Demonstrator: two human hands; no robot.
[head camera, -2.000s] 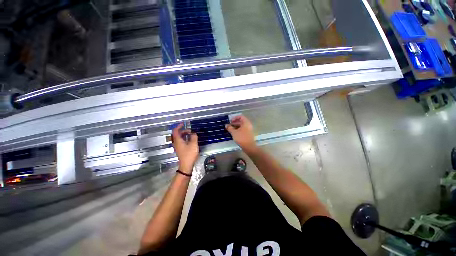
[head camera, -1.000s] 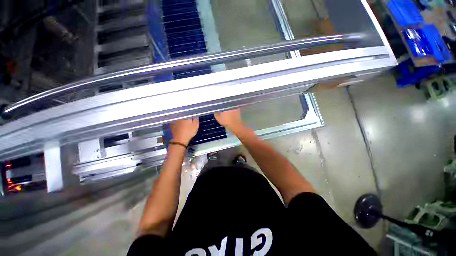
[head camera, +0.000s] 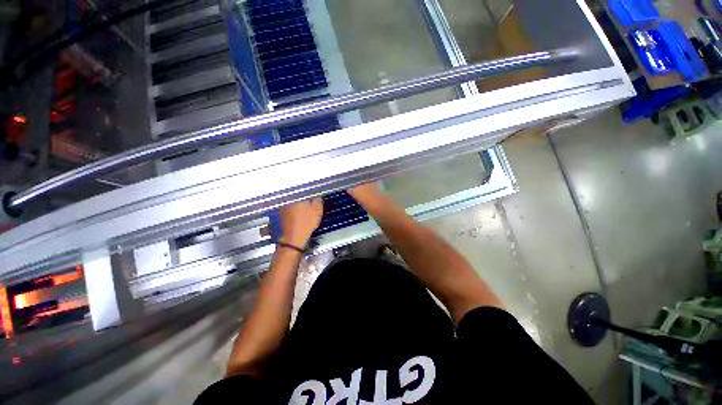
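Note:
A dark blue solar cell string (head camera: 342, 212) lies on the pale cell tray (head camera: 354, 232), under the silver guard frame and near the front edge of the bed. My left hand (head camera: 301, 217) is at the string's left side, its fingertips partly hidden under the frame. My right hand (head camera: 366, 192) is at the right side, mostly hidden by the frame. Whether the fingers grip the string cannot be told. More dark blue cells (head camera: 293, 71) lie in a row on the tray beyond the frame.
The thick silver guard frame (head camera: 443, 126) and a round guide rod (head camera: 396, 85) cross above my hands. Flat silver bars (head camera: 194, 71) and a blue strip (head camera: 247, 71) lie left of the cells. Heating lamps (head camera: 47, 300) glow orange at left. A round black base (head camera: 589, 319) stands on the floor.
Both hands have moved forward from near the front edge to partly under the guard frame. The heating lamps at the left glow brighter. The view has shifted slightly.

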